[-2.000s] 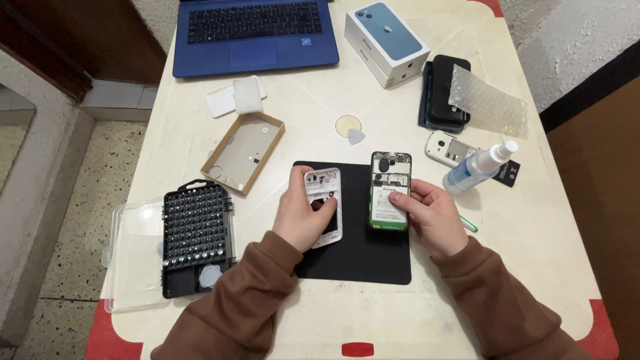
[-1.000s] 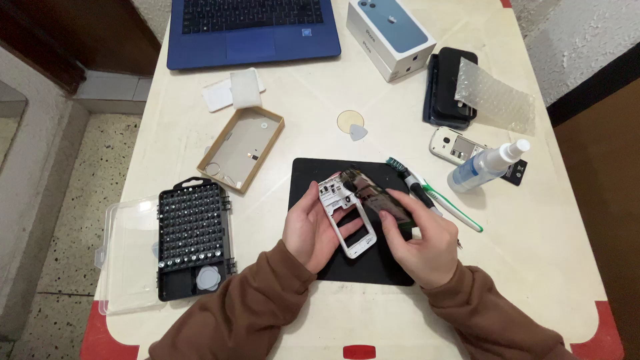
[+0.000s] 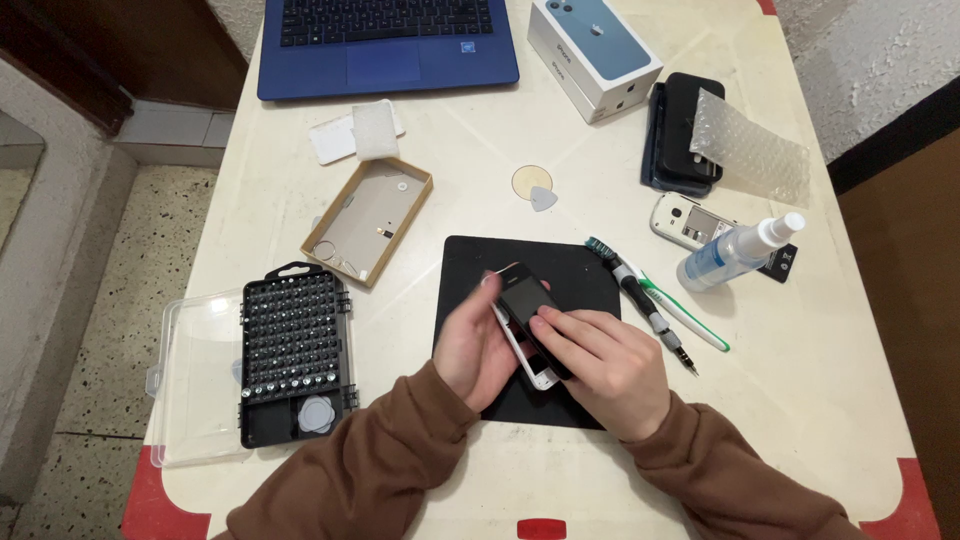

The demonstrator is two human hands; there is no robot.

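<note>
Over a black mat (image 3: 480, 259), my left hand (image 3: 480, 349) holds a white phone frame (image 3: 541, 377), its thumb at the upper end. A dark smartphone screen assembly (image 3: 523, 298) lies over that frame, tilted, with its glass facing up. Fingers of my right hand (image 3: 607, 367) rest on the glass, and that hand grips the lower right side of the assembly. Right of the mat, a precision screwdriver (image 3: 641, 296) lies against a green and white toothbrush (image 3: 686, 315). The underside of the assembly is hidden.
An open screwdriver bit case (image 3: 292, 345) lies at left, below a shallow cardboard box (image 3: 409, 217) with small parts. A spray bottle (image 3: 709, 262) stands at right beside a disassembled phone (image 3: 679, 217). A blue laptop (image 3: 390, 64), an iPhone box (image 3: 600, 56) and a guitar-pick-shaped tool (image 3: 543, 198) are farther back.
The green-backed phone assembly, earlier held apart at the right with its circuit side up, is turned glass up and brought over the white frame. My right hand has moved left with it.
</note>
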